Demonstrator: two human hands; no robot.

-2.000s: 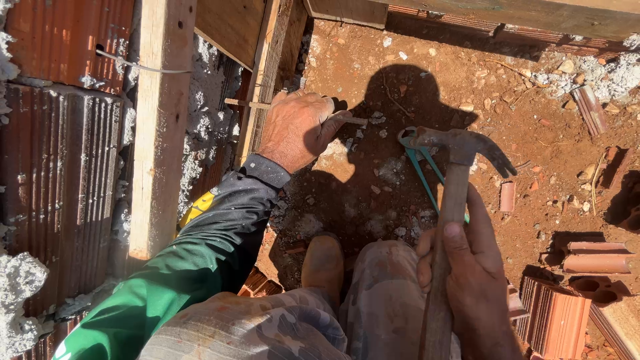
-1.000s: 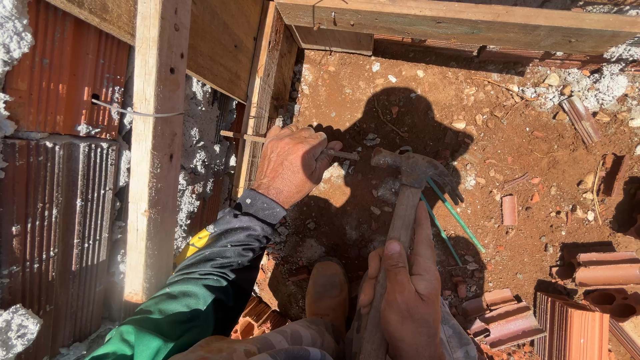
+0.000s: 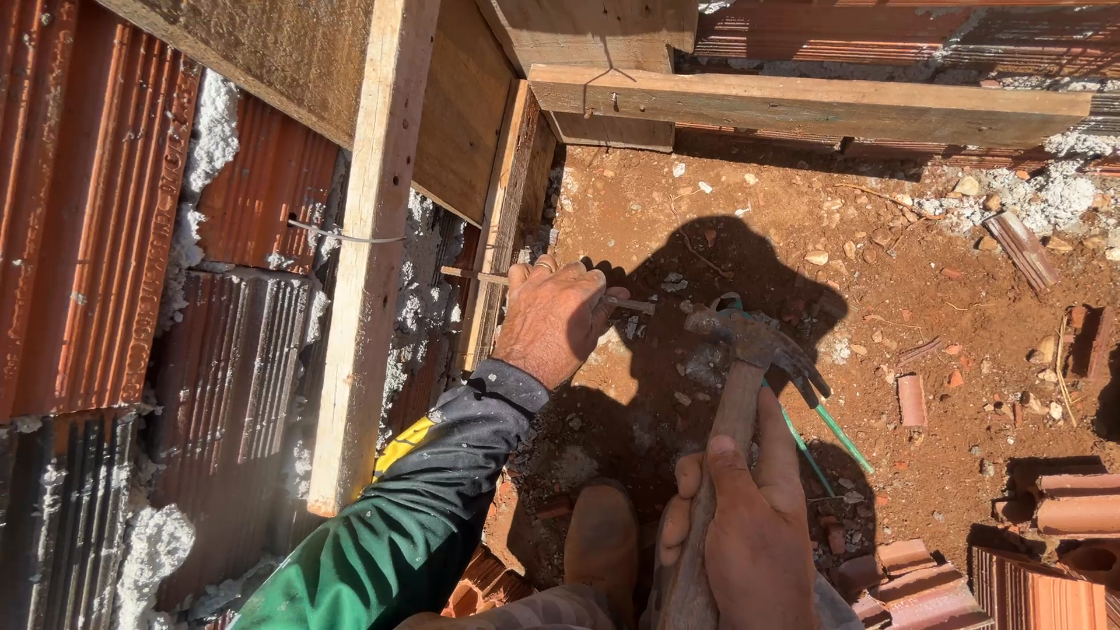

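My left hand (image 3: 553, 317) is closed around a thin rusty metal rod (image 3: 632, 305), held level. One end of the rod points at the hollow-brick wall beside an upright wooden board (image 3: 497, 236); the other sticks out toward the hammer. My right hand (image 3: 744, 516) grips the wooden handle of a claw hammer (image 3: 757, 341). The hammer's face is a short way right of the rod's free end, not touching it. Green-handled pincers (image 3: 842, 437) lie on the soil behind the hammer head, their jaws mostly hidden by it.
A wooden post (image 3: 372, 254), tied with wire (image 3: 346, 234), stands against the brick wall (image 3: 249, 385) at left. A horizontal plank (image 3: 805, 105) crosses the back. Broken hollow bricks (image 3: 1041, 586) lie at lower right. My boot (image 3: 601, 542) is on the soil (image 3: 910, 289).
The hammer, earlier over the pincers' jaws and farther right, has moved left toward the rod. My left hand keeps its hold on the rod by the wooden board.
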